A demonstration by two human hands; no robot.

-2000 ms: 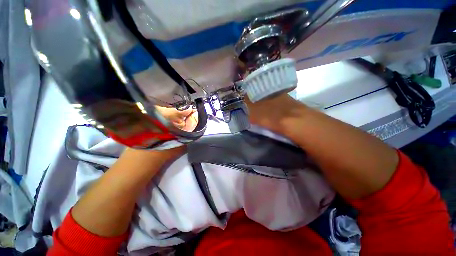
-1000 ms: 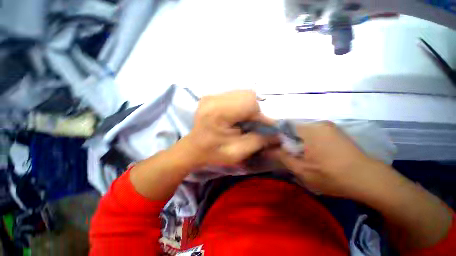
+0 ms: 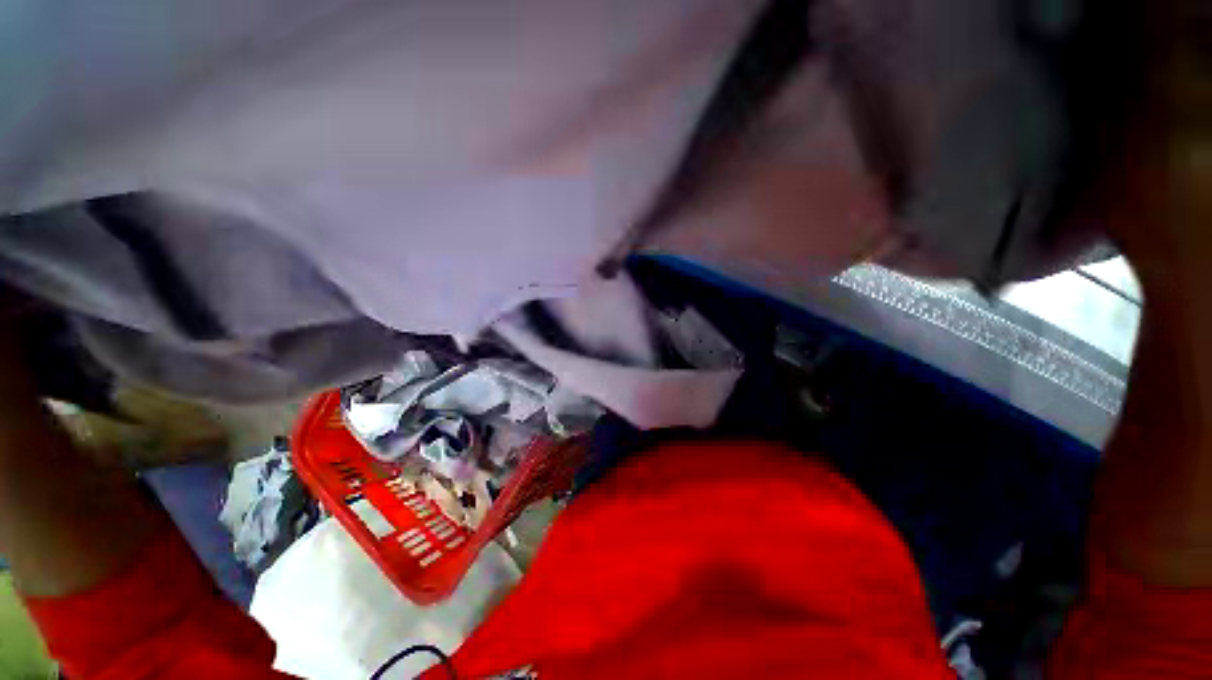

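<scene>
The light grey garment piece point(image 3: 439, 173) is spread wide and held up close to the camera, filling the upper part of the view. Dark strips point(image 3: 724, 120) run across it, and its lower edge hangs in loose folds. My left forearm point(image 3: 60, 492) rises at the left edge and my right forearm point(image 3: 1170, 359) at the right edge. Both hands are out of the picture or hidden by the fabric, so their grip does not show. The sewing machine head is not visible.
A red plastic basket point(image 3: 432, 581) with light grey scraps point(image 3: 459, 412) stands low at left, beside a white bag-like thing point(image 3: 326, 598). The table's front edge with its printed ruler scale point(image 3: 984, 339) shows at right. Dark blue fabric or clothing lies below it.
The garment has come up from the lap and table edge to close before the camera and is opened out. My hands, together at the fabric before, have moved apart and out of sight.
</scene>
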